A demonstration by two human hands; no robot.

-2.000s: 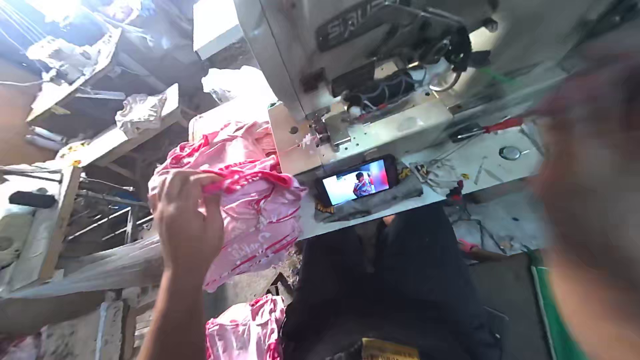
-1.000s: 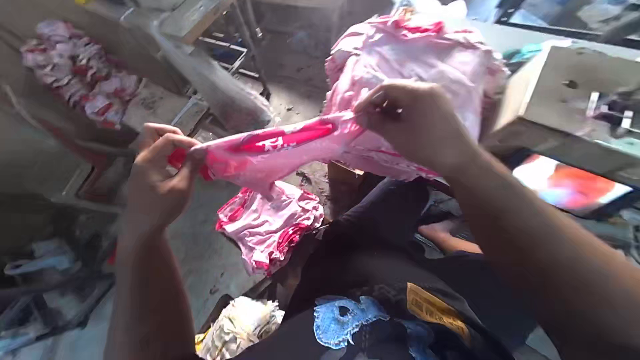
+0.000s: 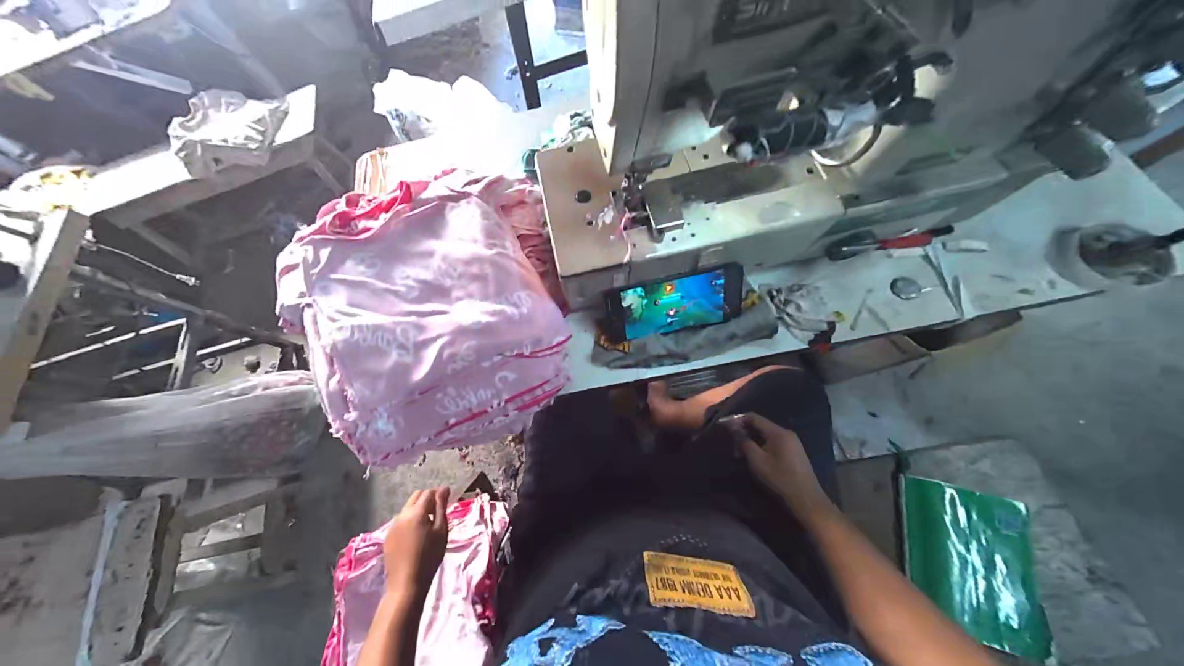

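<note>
A thick stack of pink printed garments [image 3: 425,314] lies on the table's left end, beside the bed of a sewing machine [image 3: 694,185]. Below it, my left hand [image 3: 416,541] is over a lower pile of pink and red garments [image 3: 462,592]; its fingers are curled, and whether they grip the cloth cannot be told. Over my dark-clothed lap is my right hand [image 3: 772,453], with thumb and fingers near each other and a small pale glint at the fingertips that I cannot identify. A phone [image 3: 675,301] with a lit screen leans at the machine bed's front edge.
Right of the phone, a red-handled tool [image 3: 906,240], thread scraps and a small round metal piece [image 3: 906,288] lie on the white tabletop [image 3: 1008,277]. A green packet [image 3: 976,564] is at the lower right. A wrapped translucent plastic bundle [image 3: 185,425] and wooden frames stand left.
The pink garment stretched between my hands one second ago is no longer held up. My hands have moved apart and lower. The view has swung back toward the machine.
</note>
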